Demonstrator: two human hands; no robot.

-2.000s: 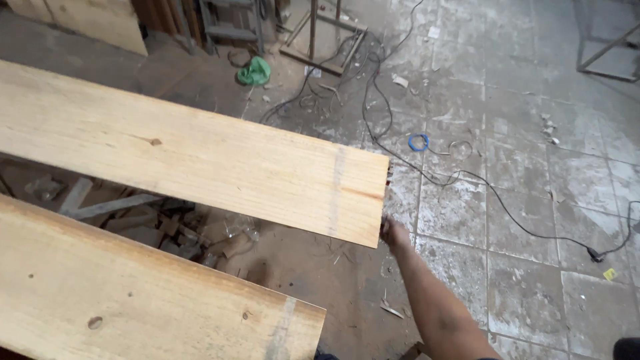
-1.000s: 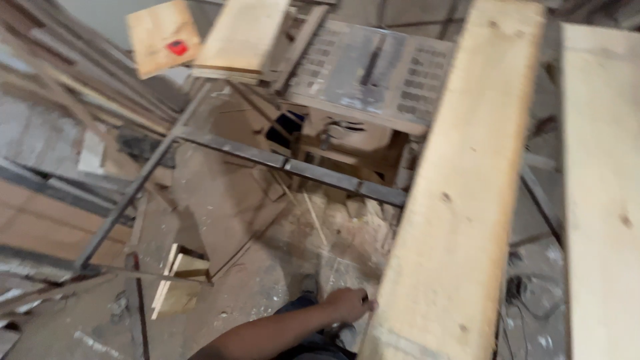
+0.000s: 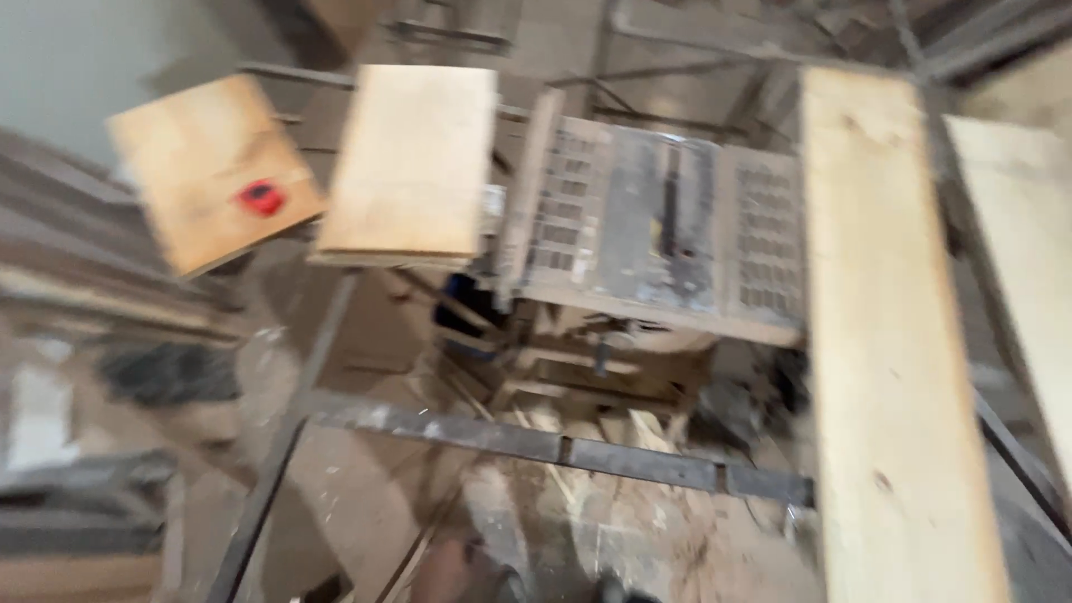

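A blurred, skin-coloured shape at the bottom edge seems to be my left hand (image 3: 452, 571); its fingers and anything in them cannot be made out. My right hand is out of view. To the right, a long pale wooden board (image 3: 888, 335) lies across the metal frame, with a second board (image 3: 1017, 251) beyond it. A dusty table saw (image 3: 662, 226) with a slotted top stands left of the long board. Left of the saw are a short stack of boards (image 3: 406, 159) and a tilted wooden piece (image 3: 218, 167) bearing a red object (image 3: 263, 198).
A metal bar (image 3: 502, 440) of the frame crosses in front of the saw, and a slanting bar (image 3: 276, 469) runs down at the left. Wood offcuts (image 3: 645, 427) and dust lie below the saw. Stacked lengths of material (image 3: 84, 209) stand along the left side.
The view has swung from the board ends and tiled floor to the table saw. The hand that was at a board's end, then beside the long board, now shows only as a blur at the bottom.
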